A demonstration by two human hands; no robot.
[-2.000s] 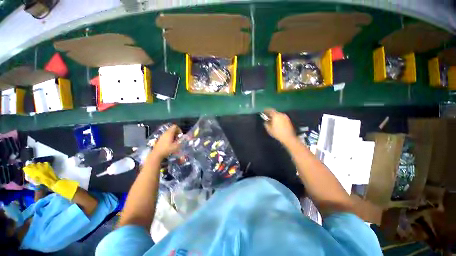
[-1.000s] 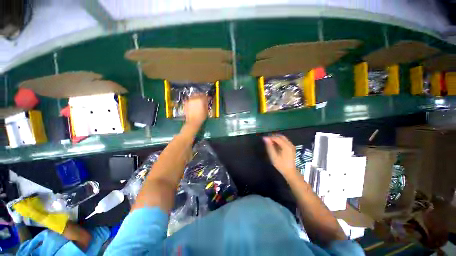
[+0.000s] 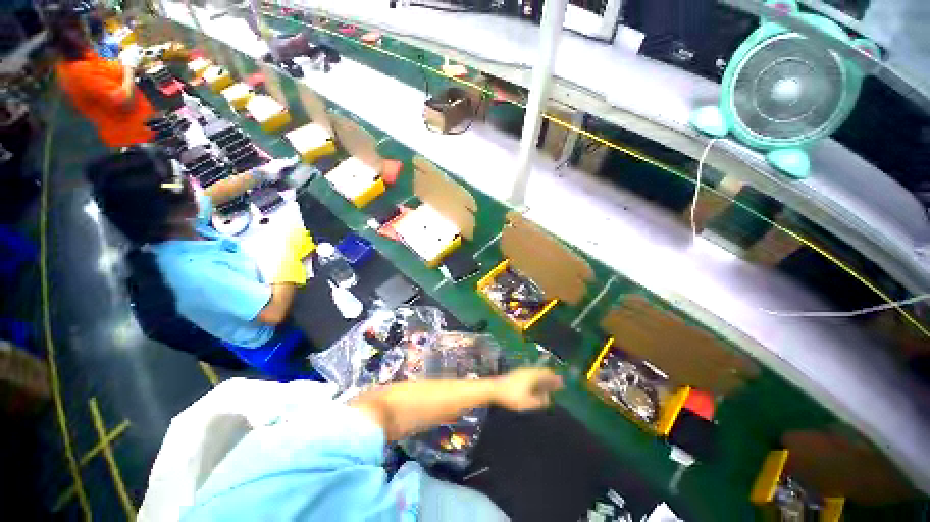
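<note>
My left hand (image 3: 530, 388) is blurred over the front edge of the belt, below the open yellow retail boxes; I cannot tell whether it holds anything. My right hand is out of the picture. One retail box (image 3: 556, 309) holds dark, shiny bagged contents, with its brown flap standing open. Another retail box (image 3: 668, 410) to its right holds similar contents. The clear poly bag (image 3: 340, 359) with cables and coloured plugs lies on the black worktop, partly behind my left forearm.
A worker with yellow gloves (image 3: 296, 257) sits at my left, near a squeeze bottle (image 3: 347, 302) and blue tray (image 3: 355, 249). Boxes with white inserts (image 3: 425, 232) line the green belt. Loose batteries (image 3: 609, 507) show at the bottom edge. A green fan (image 3: 785, 90) stands upper right.
The view has swung left along the line. My left hand has come out of the retail box and is now nearer the worktop. My right hand has left the picture.
</note>
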